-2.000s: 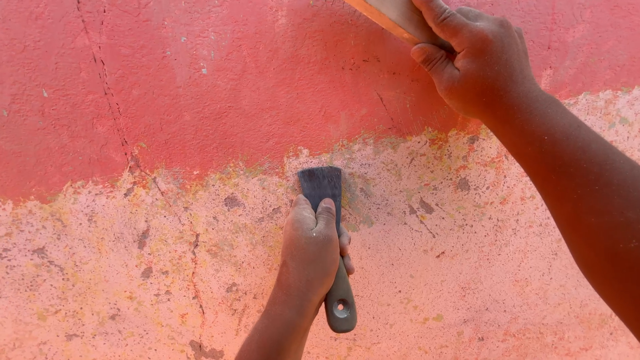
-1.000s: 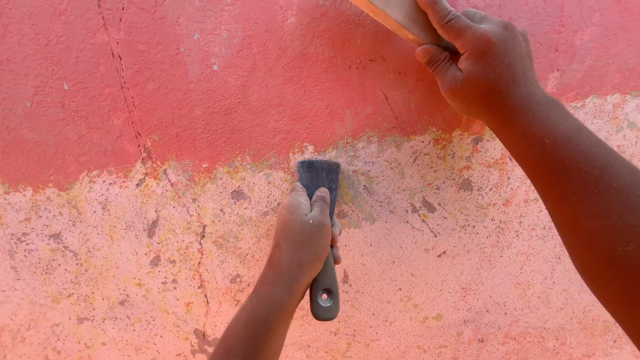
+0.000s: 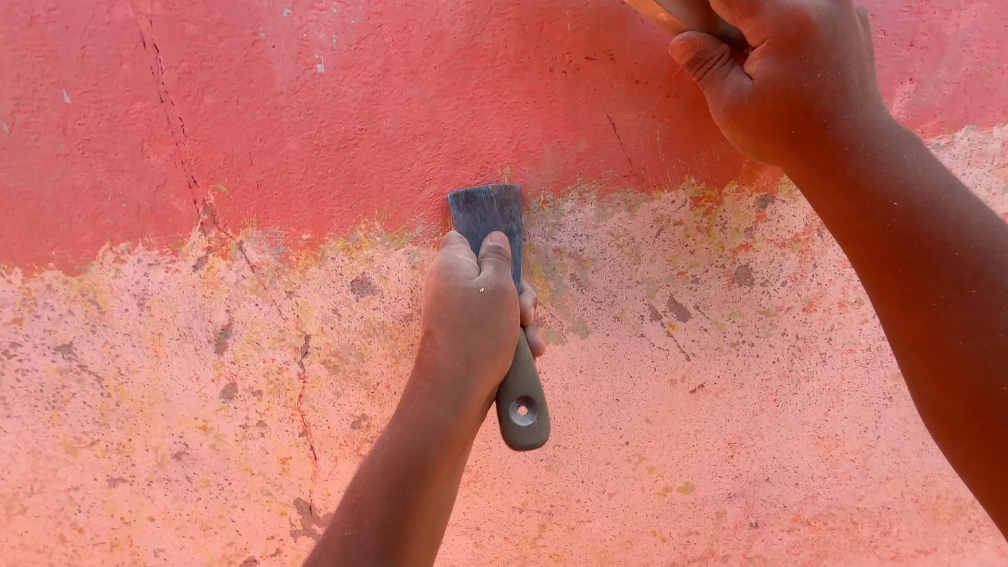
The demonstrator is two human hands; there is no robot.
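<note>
My left hand [image 3: 476, 315] is closed round the handle of a putty knife [image 3: 490, 211], thumb near the base of its dark metal blade. The blade points up, its edge at the ragged border between the red paint [image 3: 354, 118] and the scraped, mottled pink surface [image 3: 669, 433] of the wall. Below the hand the grey-green handle end with its hang hole shows. At the top right my right hand [image 3: 787, 87] grips a wooden piece [image 3: 669, 14], mostly cut off by the top of the view; its far end is hidden.
A thin crack [image 3: 169, 106] runs down the red paint on the left and goes on as a reddish crack [image 3: 303, 394] through the scraped part. Dark pits and yellowish paint remnants dot the area along the border.
The putty knife in my left hand has moved up a little, and its blade now overlaps the lower edge of the red paint. My right hand keeps its grip on the wooden piece.
</note>
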